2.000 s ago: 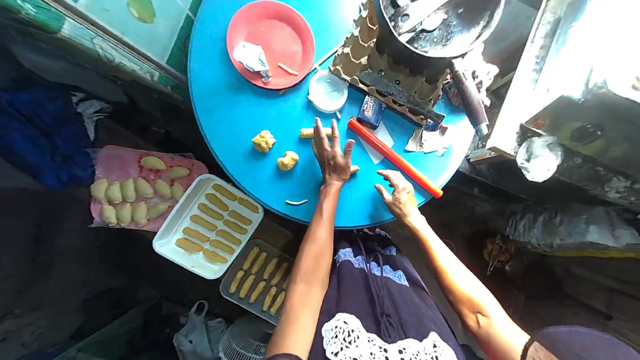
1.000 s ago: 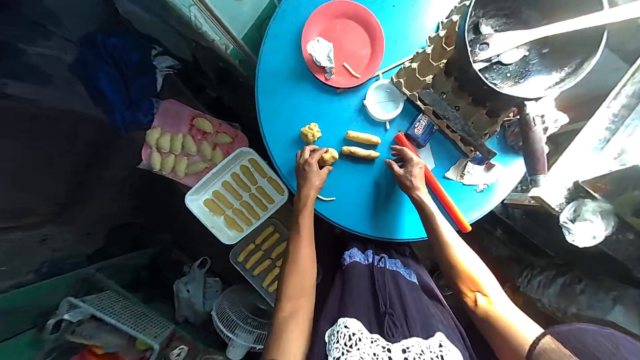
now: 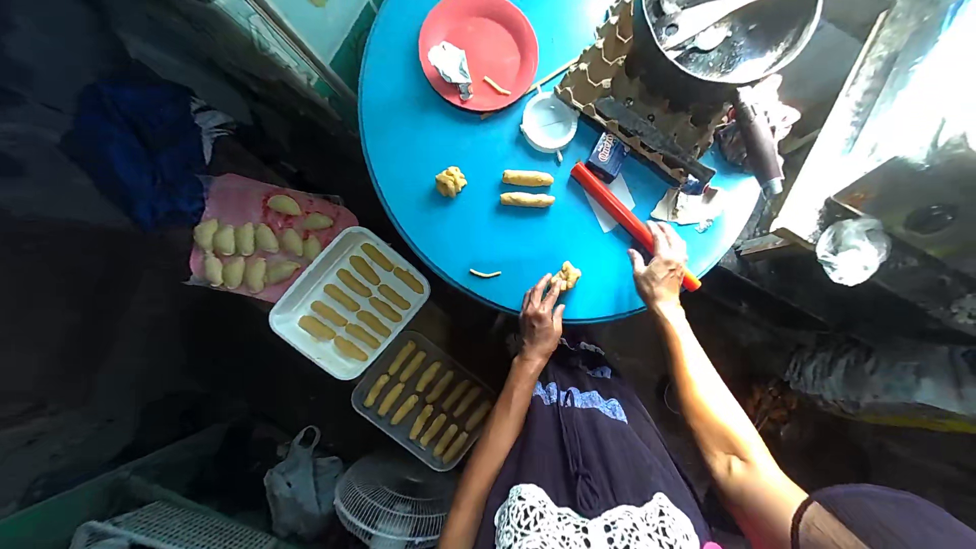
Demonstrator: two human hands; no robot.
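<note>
My left hand [image 3: 541,316] touches a lump of yellow dough [image 3: 566,277] with its fingertips at the near edge of the round blue table [image 3: 435,221]. My right hand [image 3: 660,267] rests over the lower end of a red rolling pin [image 3: 614,206], its fingers on the pin; whether they close round it is hidden. Two dough rolls [image 3: 527,200] lie parallel at mid-table. Another dough lump [image 3: 451,181] sits to their left. A thin dough strip [image 3: 485,273] lies left of my left hand.
A red plate [image 3: 518,53] holds crumpled foil. Beside it are a white lid [image 3: 549,122], an egg carton [image 3: 595,76] and a pan [image 3: 812,38]. Left of the table, a white tray [image 3: 284,311], a dark tray [image 3: 362,412] and pink plastic [image 3: 221,191] hold shaped dough. A fan [image 3: 393,499] stands below.
My left hand has moved from mid-table to the near edge, and a dough lump is now there. My right hand has moved down along the red rolling pin.
</note>
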